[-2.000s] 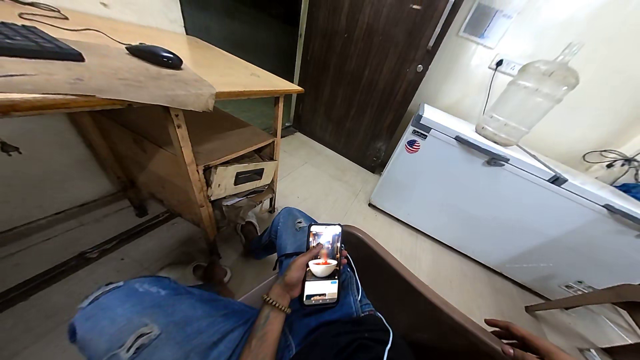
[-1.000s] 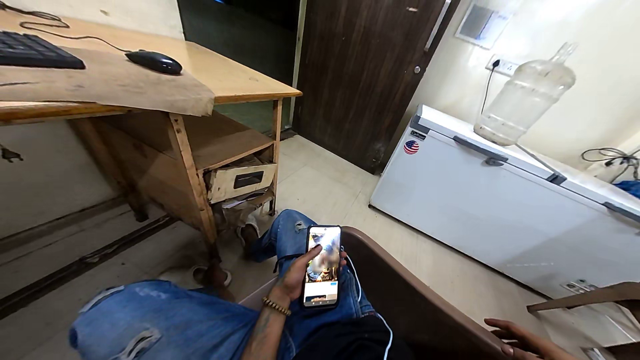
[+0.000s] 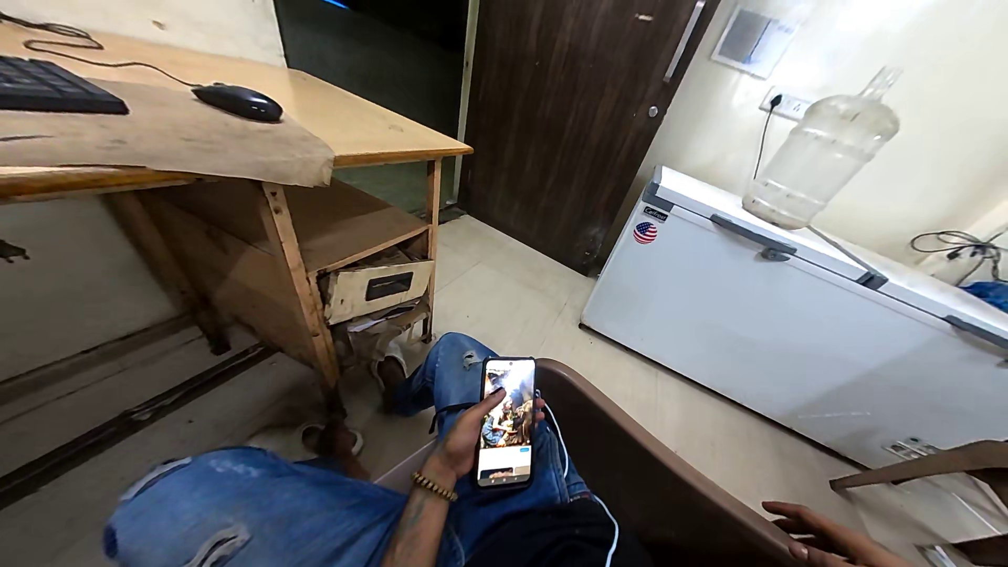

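My left hand, with a beaded bracelet at its wrist, holds a smartphone upright above my lap. The thumb lies over the lit screen, which shows a picture, and fingertips wrap the phone's right edge. A white cable runs beside the phone and down over my dark top. My right hand is at the bottom right, by the rim of a brown plastic chair, with its fingers apart and nothing seen in it. Ripped blue jeans cover my legs.
A wooden desk at the left bears a black keyboard and a computer mouse. At the right, a white chest freezer carries a large clear water bottle. Behind is a dark wooden door. Another chair shows at the lower right.
The picture on the phone's screen has changed, from one with a white bowl to others. My left hand still holds the phone, and my right hand stays by the chair rim.
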